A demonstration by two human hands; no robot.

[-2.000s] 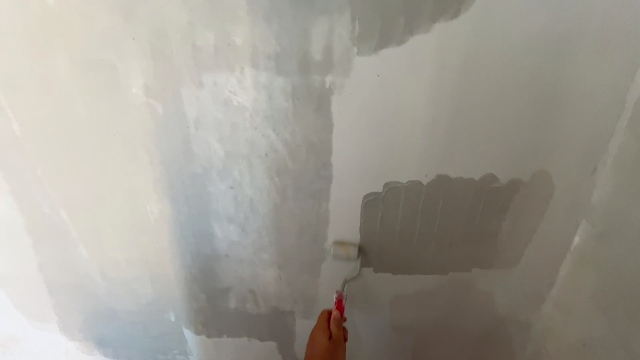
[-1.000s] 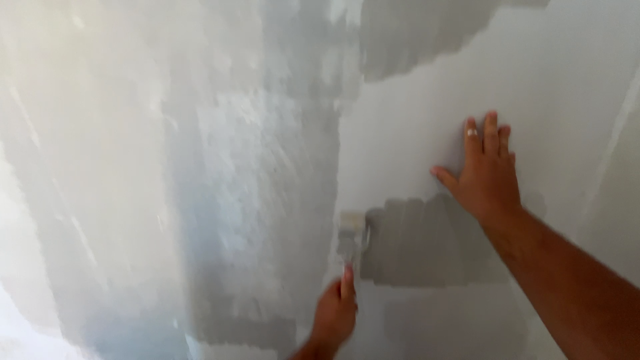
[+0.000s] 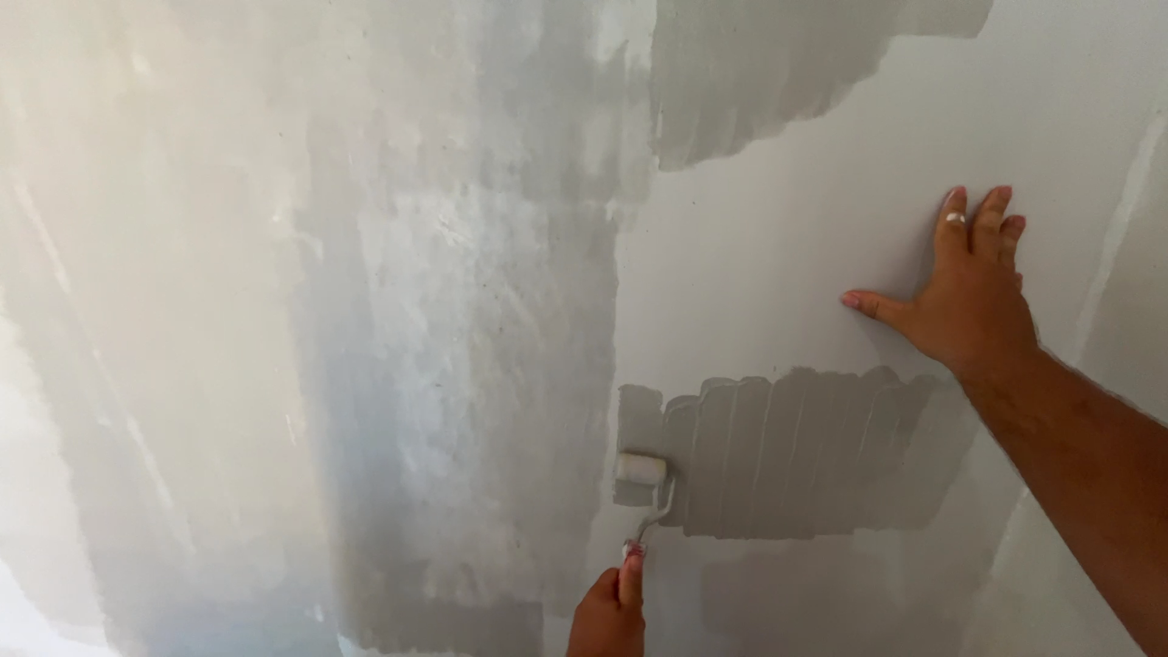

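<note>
My left hand (image 3: 610, 607), low in the middle, is closed around the red handle of a mini paint roller (image 3: 641, 468). The roller's pale sleeve rests on the wall at the left edge of a wet, darker grey coated patch (image 3: 785, 456). A short strip of the same coating shows above and below the sleeve. My right hand (image 3: 976, 292) is up on the right, fingers spread and palm toward the pale wall (image 3: 757, 255), seemingly touching it. It holds nothing, and a white mark shows on one finger. The right forearm passes over the right end of the patch.
Another darker grey coated area (image 3: 766, 73) lies at the top, right of the middle. A broad, blotchy grey band (image 3: 456, 365) runs down the wall to the left of the roller. Thin pale streaks (image 3: 1118, 228) slant down the wall on both sides.
My right hand, absent two seconds ago, came into view and rests toward the wall. A darker strip has appeared at the patch's left edge, where the roller is. The roller stays in my left hand.
</note>
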